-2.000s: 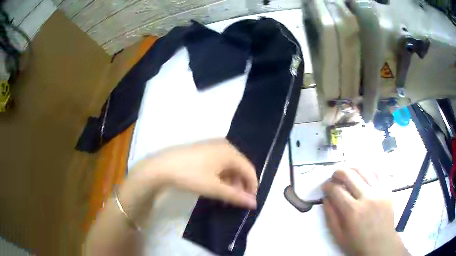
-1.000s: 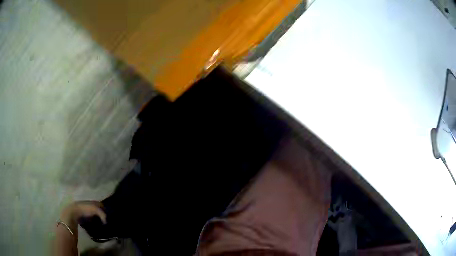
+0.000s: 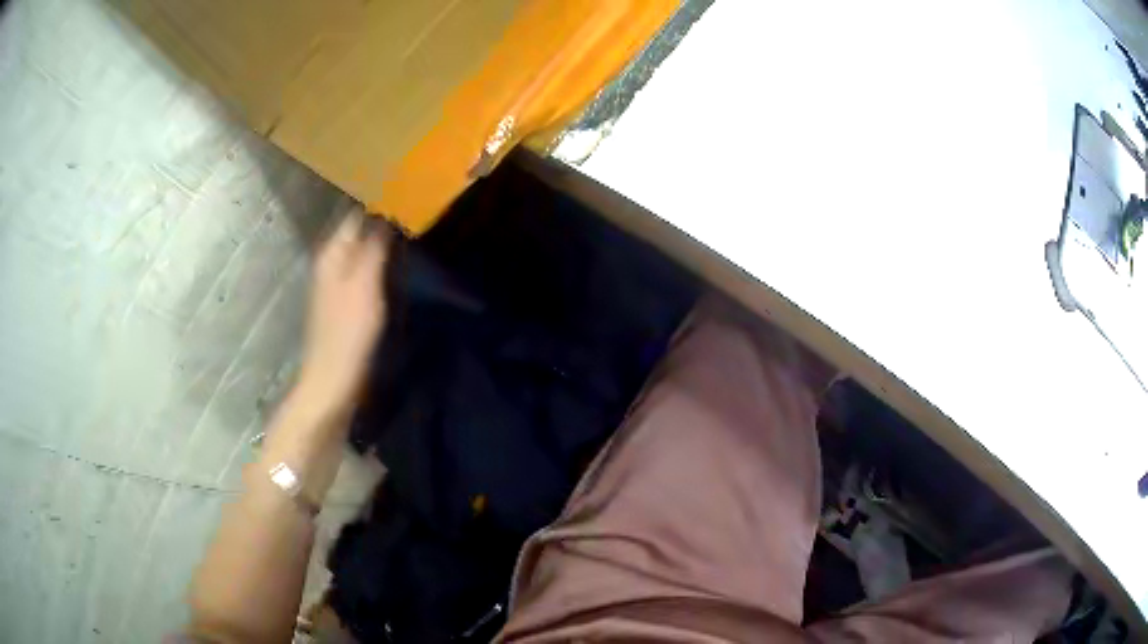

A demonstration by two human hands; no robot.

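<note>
My left hand (image 3: 353, 271) is at the left, blurred, reaching down beside the corner of the orange-taped cardboard. Its fingertips are at the upper left edge of a dark heap of black cloth (image 3: 466, 415) below the table. Whether the fingers hold any cloth cannot be told. My right hand is out of the picture.
The cardboard sheet (image 3: 327, 76) with orange tape (image 3: 504, 101) juts out at the top. The white table (image 3: 831, 151) fills the upper right, with the needle plate (image 3: 1098, 189) at its far right. The wearer's pink-brown trouser legs (image 3: 705, 491) are below. A pale floor (image 3: 113, 315) lies left.
The view has swung from the machine table to the heap below. The black garment piece on the table is out of view. My left hand has moved up from the lower left to the cardboard corner.
</note>
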